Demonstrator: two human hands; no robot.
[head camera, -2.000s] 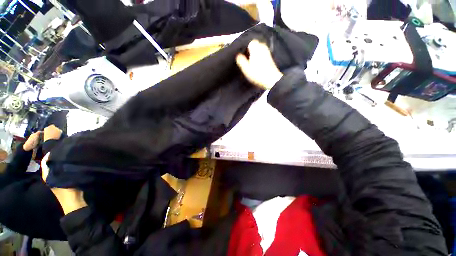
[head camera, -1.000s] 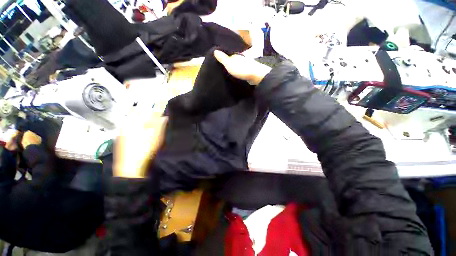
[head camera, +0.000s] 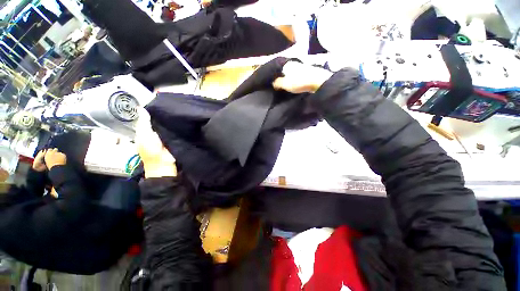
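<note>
A dark garment (head camera: 199, 128), black with a bluish-navy face, is held over the table's front edge, and its lower part hangs down over the edge. A matt black pointed flap lies across its middle. My left hand (head camera: 152, 149) holds the garment's left end; its fingertips are partly hidden at the cloth. My right hand (head camera: 301, 78) grips the bunched cloth at its upper right.
The sewing machine (head camera: 399, 59) with a dark red phone (head camera: 476, 108) strapped on stands at right. Green-handled scissors (head camera: 133, 163) lie at left. A neighbour's machine (head camera: 97, 108) and a coworker (head camera: 65, 199) are at left. A black heap (head camera: 194, 42) lies behind the table (head camera: 365, 185).
My left hand has moved from the far lower left up and right. The long stretched garment is now gathered between both hands, with its navy face and a pointed flap showing.
</note>
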